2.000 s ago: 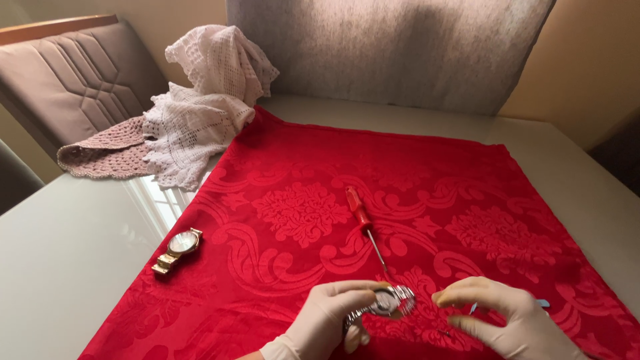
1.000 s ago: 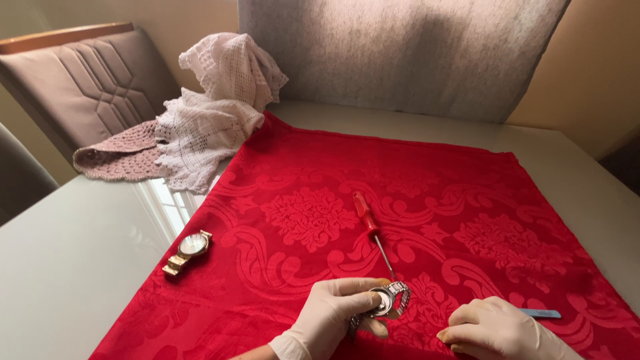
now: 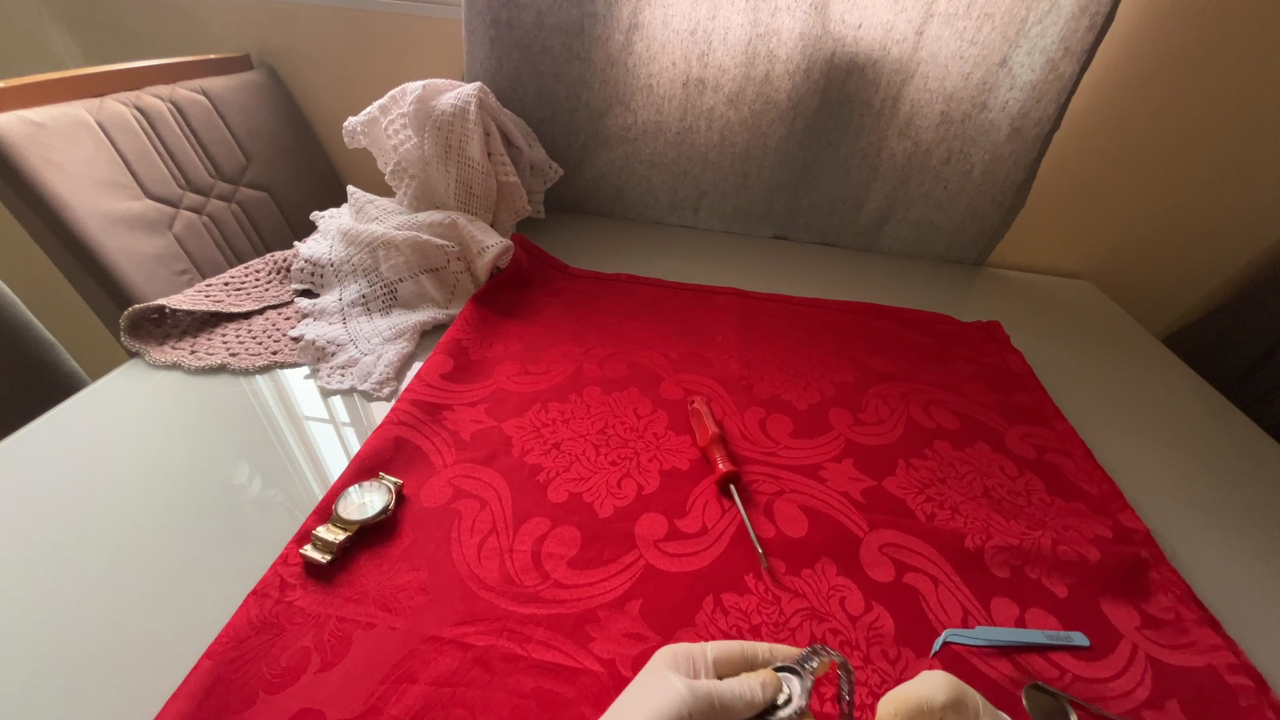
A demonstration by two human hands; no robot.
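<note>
At the bottom edge, my gloved left hand holds a silver metal wristwatch between thumb and fingers, its round case partly cut off by the frame. My gloved right hand is just right of the watch band, mostly out of view; whether it holds anything cannot be told. Blue tweezers lie above and right of it. A shiny metal object, cut off by the frame, is at its right. A red-handled screwdriver rests above my hands, tip toward them. A gold-coloured wristwatch lies at the left.
A red patterned cloth covers part of the glossy pale table. White crocheted cloth and a pink crocheted piece are bunched at the back left, beside an upholstered chair. A grey fabric panel stands behind the table.
Both hands and the silver watch sit lower in the view, which has shifted. My right hand has come away from the blue tweezers, whose whole length now shows.
</note>
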